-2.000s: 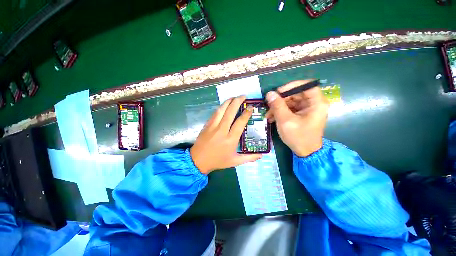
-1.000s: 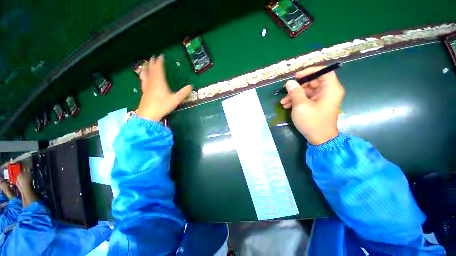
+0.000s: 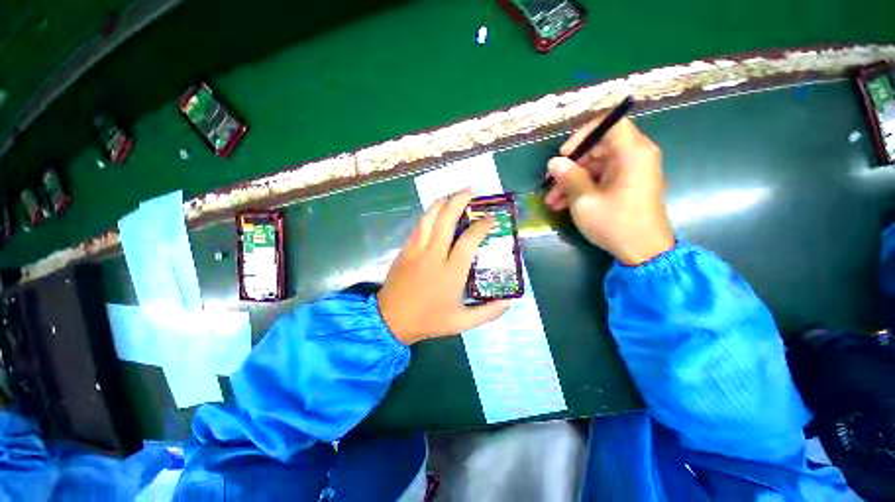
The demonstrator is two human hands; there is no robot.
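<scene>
An opened phone point(image 3: 498, 257) with a dark red rim, green board and silvery area lies on the pale blue-white liner sheet point(image 3: 515, 368). My left hand point(image 3: 432, 275) rests on the phone's left side, thumb at its lower edge and fingers over its upper part. My right hand point(image 3: 613, 191) holds slim black tweezers point(image 3: 604, 130) like a pen, to the right of the phone and apart from it. The tip points down-left over the bench; whether it carries a piece cannot be told.
Another opened phone point(image 3: 261, 257) lies on the bench to the left, near crossed pale blue sheets point(image 3: 177, 304) and a black tray point(image 3: 69, 358). Several phones lie on the green belt point(image 3: 324, 78) beyond the worn whitish edge point(image 3: 393, 154). A black fan point(image 3: 852, 422) is at lower right.
My left hand has come back from over the belt edge to the liner sheet, where a phone now lies under it. My right hand still holds the tweezers. The view has shifted.
</scene>
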